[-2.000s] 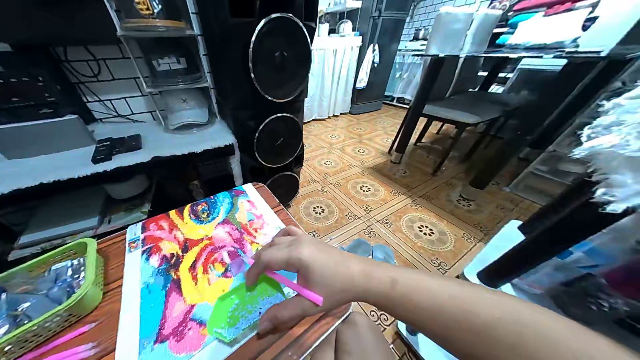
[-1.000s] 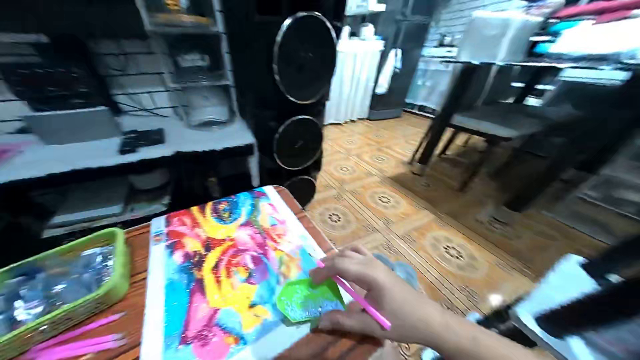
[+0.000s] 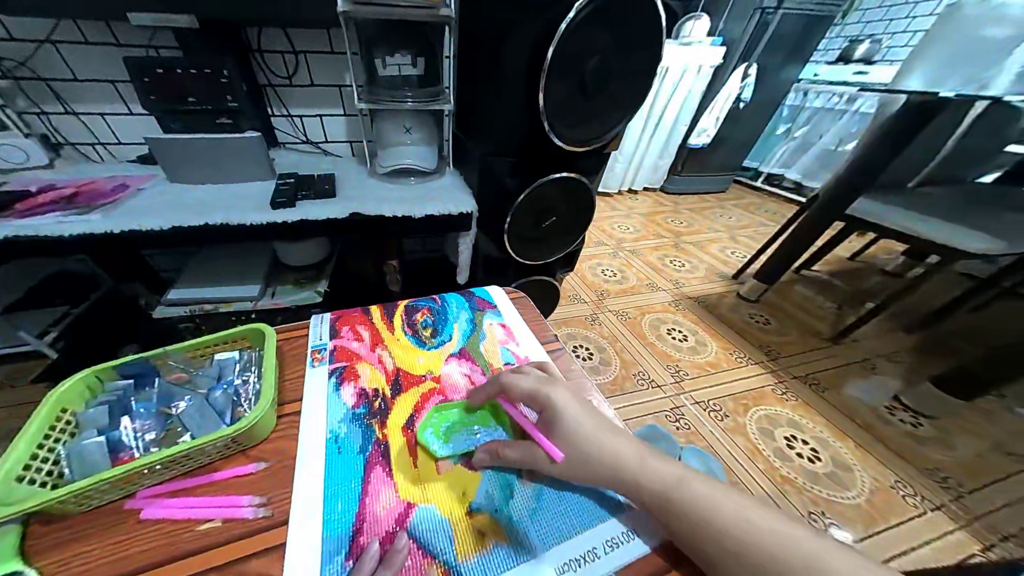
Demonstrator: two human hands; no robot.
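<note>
My right hand [image 3: 552,424] grips a small green plastic tray [image 3: 460,430] holding small bluish beads, and a pink applicator pen [image 3: 532,430] lies across the same hand. Tray and hand are over a colourful diamond painting canvas [image 3: 352,448] with white borders. At the canvas's lower edge the fingertips of my left hand [image 3: 382,558] rest on the picture; the rest of that hand is out of view. Several pink pens [image 3: 204,502] lie on the brown wooden table [image 3: 88,544], left of the canvas.
A green plastic basket [image 3: 268,384] with small bags stands at the table's left. Behind are a shelf with a white fluffy cover [image 3: 384,200] and a tall black speaker [image 3: 512,120]. A dark table leg [image 3: 832,200] and chair [image 3: 944,216] stand on the patterned tile floor [image 3: 680,336] at right.
The fingertips of my left hand have come into view on the canvas. My right hand still holds the green tray and pink pen. The view has turned left.
</note>
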